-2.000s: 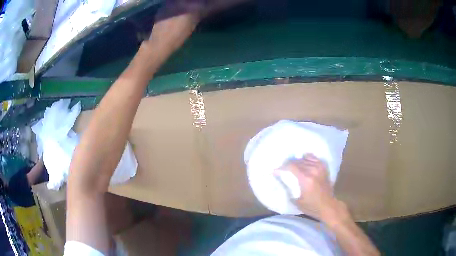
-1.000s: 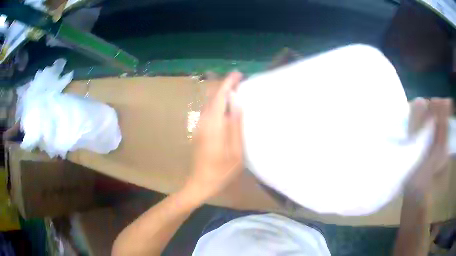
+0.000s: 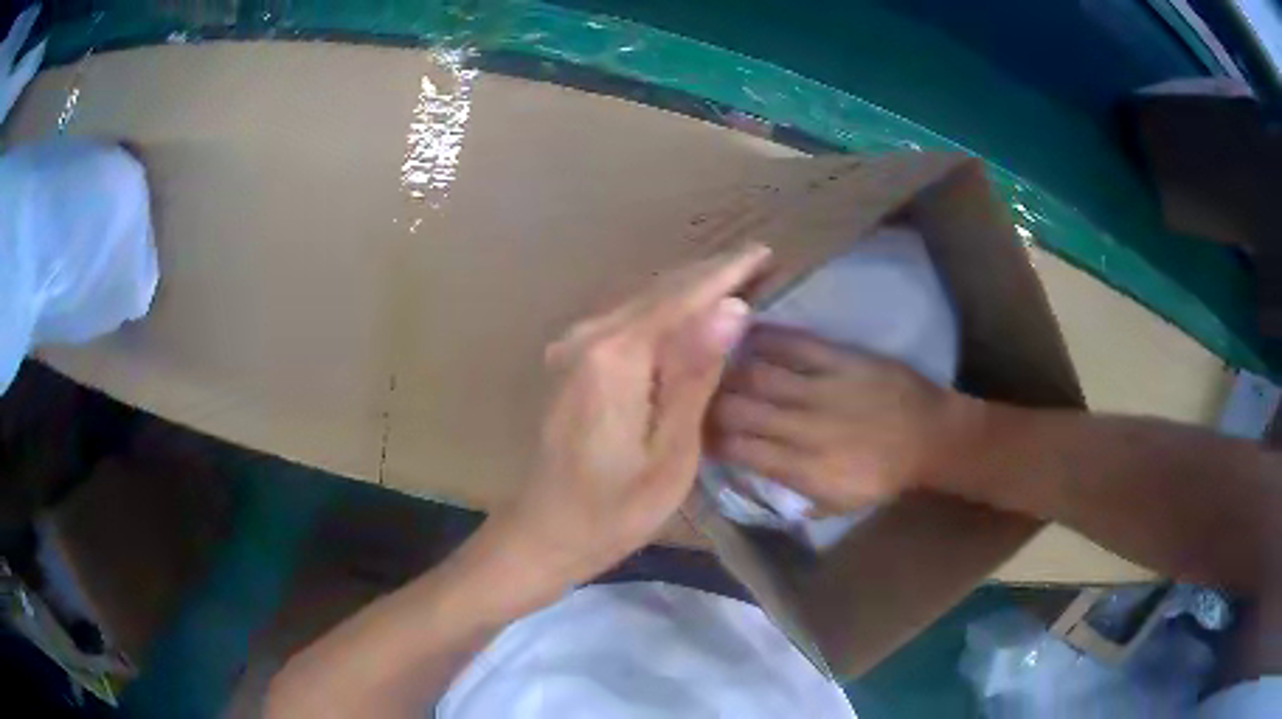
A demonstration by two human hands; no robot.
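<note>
A small open brown carton (image 3: 914, 590) stands tilted on the cardboard bench cover, right of centre. A white bag-wrapped product (image 3: 900, 302) sits inside it. My right hand (image 3: 837, 421) reaches in over the carton's right side, fingers bent against the wrapped product, pressing on it. My left hand (image 3: 619, 421) is at the carton's left edge, fingers along the outside and thumb at the rim, close to my right fingers. The product's underside and the carton's bottom are hidden.
Another white wrapped bundle (image 3: 85, 239) lies at the bench's left end. The green metal rail (image 3: 633, 49) runs behind the cardboard cover (image 3: 281, 281). A brown box (image 3: 1202, 162) is in the recess at upper right. Clear plastic (image 3: 1026, 667) lies below right.
The wrapped product, held up between both hands a second ago, is now inside a small carton that has come into view. The view has shifted right.
</note>
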